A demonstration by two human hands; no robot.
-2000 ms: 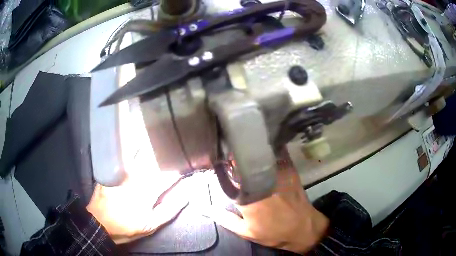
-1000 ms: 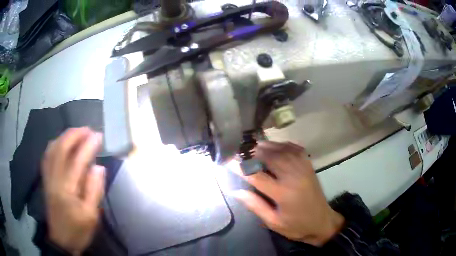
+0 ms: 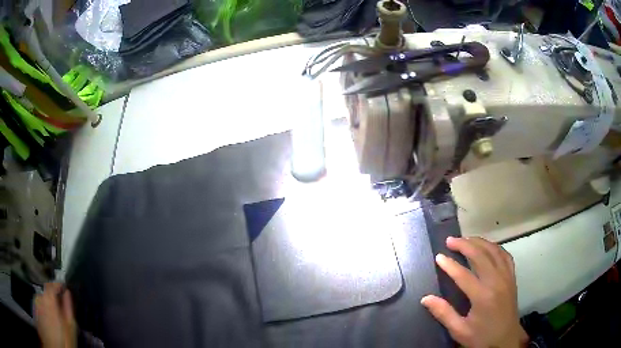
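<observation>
A dark grey garment panel [image 3: 156, 251] lies spread over the table and under the sewing machine head [image 3: 402, 129]. A patch pocket [image 3: 320, 285] lies on it, with a dark blue corner piece [image 3: 263, 217] at its upper left. White glare hides much of the pocket's upper part and the needle area. My right hand [image 3: 480, 292] is at the panel's right edge, fingers spread, fingertips on or just over the cloth. My left hand [image 3: 56, 316] is small and partly cut off at the lower left, by the panel's left edge; its grip is unclear.
Thread snips [image 3: 415, 68] rest on the machine head. The pale machine lamp [image 3: 308, 143] hangs over the panel's back edge. Yellow-green material [image 3: 20, 95] is at the left, and dark pieces in clear plastic [image 3: 160, 24] lie behind the white table [image 3: 204, 102].
The view has shifted back and left. The panel is now spread out flat to the left, and the blue corner shows. My left hand has moved to the far left; my right hand has moved off the presser area.
</observation>
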